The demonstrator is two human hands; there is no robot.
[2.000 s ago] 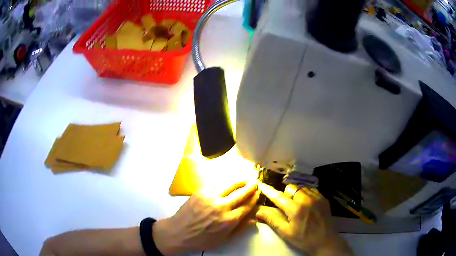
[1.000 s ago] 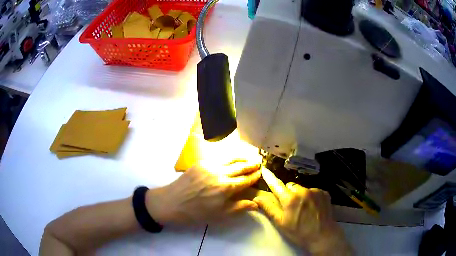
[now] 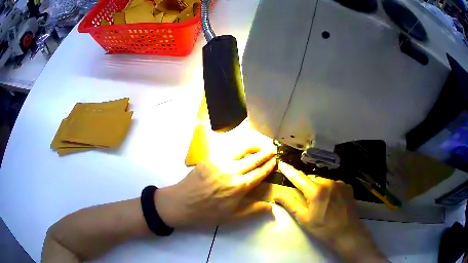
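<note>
My left hand, with a black wristband, lies with fingers bent at the needle area. My right hand lies close beside it, index fingertip by the presser foot. Lamp glare and my fingers hide any cloth between them, so I cannot tell what they grip. A mustard cloth piece lies under the lamp, left of the needle, partly washed out. A stack of flat mustard pieces lies on the table at left. The off-white sewing machine head stands above my right hand.
A black lamp hangs left of the machine head. A red perforated basket with mustard parts stands at the back. A grey metal block sits right of the needle. Snips with yellow-green handles lie on the dark area at right.
The camera view has shifted, so the basket, lamp and stack sit higher in the picture. Both hands stay at the needle; I see no clear change in their hold.
</note>
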